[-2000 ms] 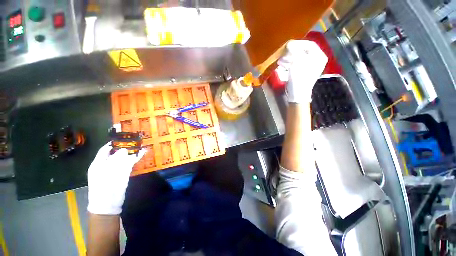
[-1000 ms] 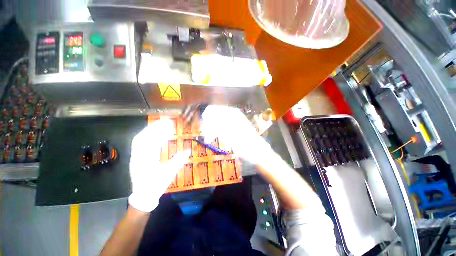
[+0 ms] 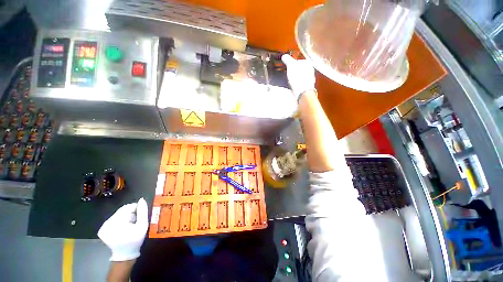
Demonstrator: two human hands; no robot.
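Observation:
My right hand (image 3: 300, 76), in a white glove, reaches to the right end of the machine top. Its fingertips are on a dark coil (image 3: 278, 67) with a little orange showing, partly hidden by the fingers. My left hand (image 3: 124, 230), gloved, hovers over the front of the dark mat, fingers loosely bent, with nothing visible in it. Two coils (image 3: 112, 183) stand side by side on the mat. Blue-handled nippers (image 3: 237, 183) lie open on the orange fixture tray (image 3: 214, 213).
The steel solder machine (image 3: 242, 125) spans the back, with its control panel (image 3: 124, 82) at left. The flux jar (image 3: 280, 167) stands right of the orange tray. A clear hood (image 3: 358, 49) hangs above right. Coil trays stand at left (image 3: 16, 190) and right (image 3: 394, 160).
The coil held in my left hand at first is now at my right hand on the machine. My left hand has moved back off the orange tray. The brush is out of my right hand.

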